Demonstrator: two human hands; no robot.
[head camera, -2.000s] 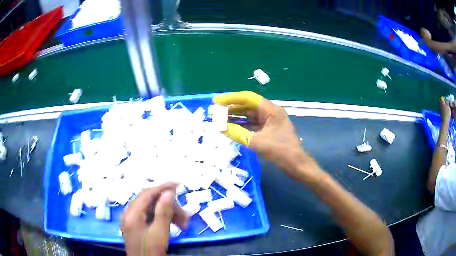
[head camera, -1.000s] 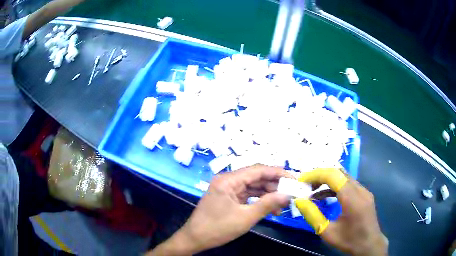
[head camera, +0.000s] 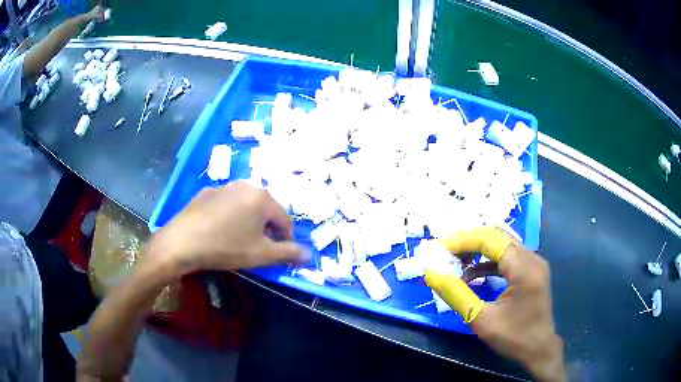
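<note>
A blue tray (head camera: 196, 160) on the dark bench is heaped with overexposed white plastic parts (head camera: 373, 157), many with thin stems. My right hand (head camera: 496, 287), with yellow finger cots on thumb and finger, is at the tray's near right. Its fingertips close around a white part (head camera: 440, 261). My left hand (head camera: 224, 227) is over the tray's near left part, slightly blurred, fingers curled. Its fingertips overlap the tray's near edge, and I cannot tell whether they hold something.
A pile of white parts (head camera: 97, 78) and thin pins (head camera: 145, 112) lie on the bench at left, beside another person's arm (head camera: 52, 46). The green belt (head camera: 321, 28), with scattered parts, and a silver post (head camera: 414, 37) are behind the tray. Stemmed parts (head camera: 656, 302) lie at right.
My left hand has moved left, away from the white part at my right fingertips, where both hands had met. The person's arm at left has shifted.
</note>
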